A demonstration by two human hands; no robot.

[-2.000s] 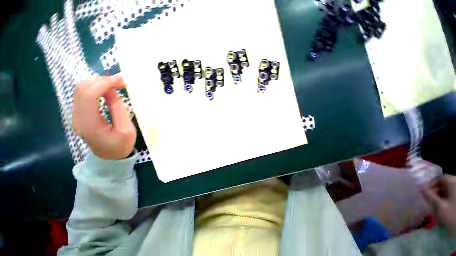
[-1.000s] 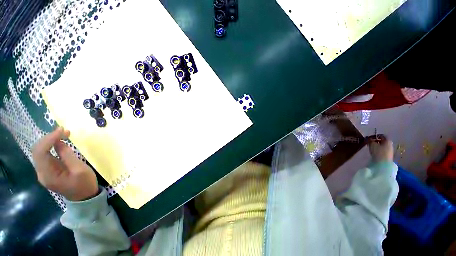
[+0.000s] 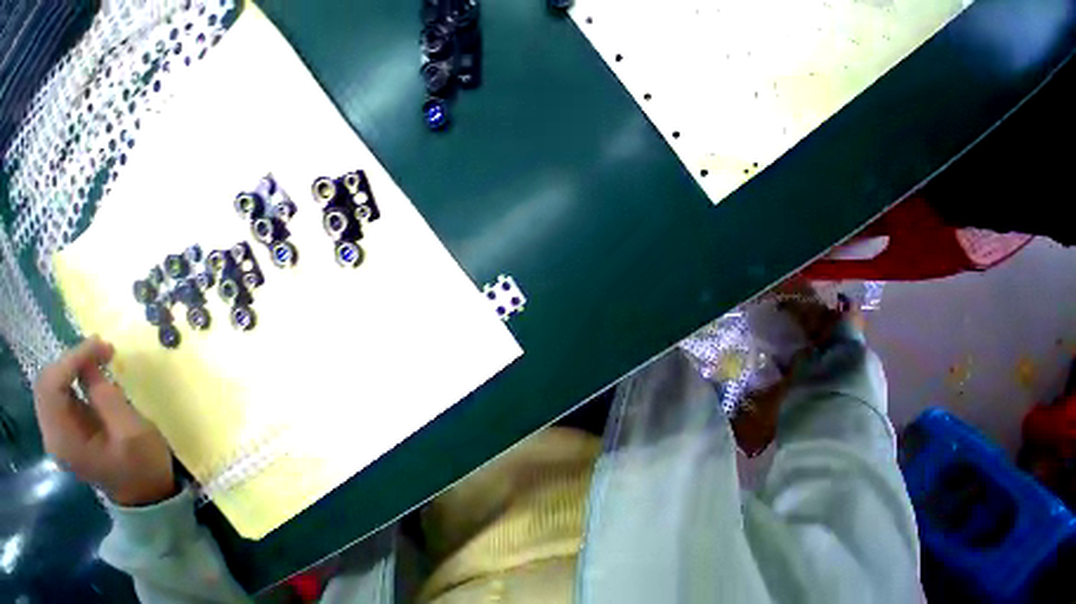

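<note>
The white-yellow work sheet lies on the dark green tabletop. Several black multi-hole parts with ringed holes and blue glints lie spaced on it. My left hand is at the sheet's left edge, fingers curled, fingertips at the edge; I cannot tell whether they grip anything. My right hand is low at the right, past the table's front edge, dark and mostly hidden near a crumpled clear plastic bag. What it holds cannot be told. A small piece of white perforated strip sticks out at the sheet's right edge.
White perforated strips lie fanned at the upper left. More black parts lie at the top centre, cut off by the frame. A second pale sheet lies at the upper right. Red and blue objects are beyond the table edge.
The view has turned and shifted, so the sheet sits further left. My right hand has moved from beyond the table edge in towards the plastic bag. My left hand stays by the sheet's left edge.
</note>
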